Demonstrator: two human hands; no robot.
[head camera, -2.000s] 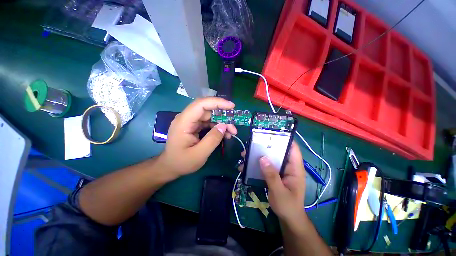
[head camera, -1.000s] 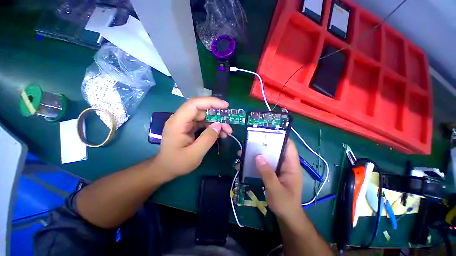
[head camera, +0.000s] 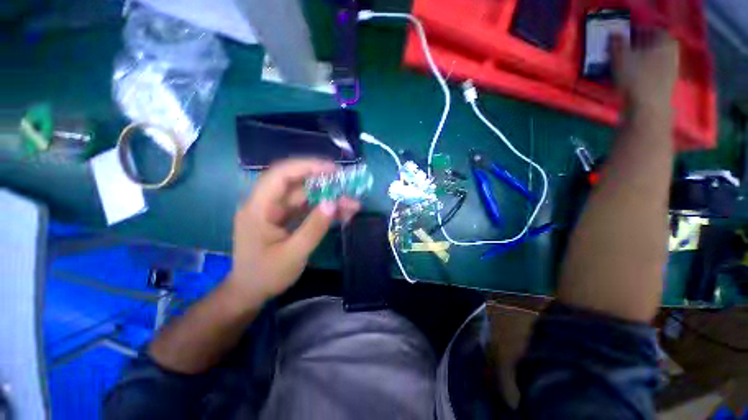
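Note:
My left hand (head camera: 283, 225) holds a green circuit board (head camera: 338, 187) between thumb and fingers above the bench's front edge. My right hand (head camera: 644, 70) is stretched out to the red slotted tray (head camera: 492, 57) at the upper right. It is blurred, and its fingers are on or beside a black unit with a white label face (head camera: 605, 45) in a pocket; whether they grip it I cannot tell. Another black unit (head camera: 541, 20) lies in a pocket to its left.
A glossy black phone (head camera: 287, 138) lies behind my left hand, a black slab (head camera: 366, 262) at the bench edge. White cables (head camera: 449, 90), small boards (head camera: 414, 221) and blue-handled cutters (head camera: 492, 193) lie mid-bench. A tape roll (head camera: 174, 156) and plastic bag (head camera: 168, 74) are at left.
My right hand has moved from beside the left hand to the tray with the labelled unit. My left hand still holds the board, now lower in view. The view has shifted downward.

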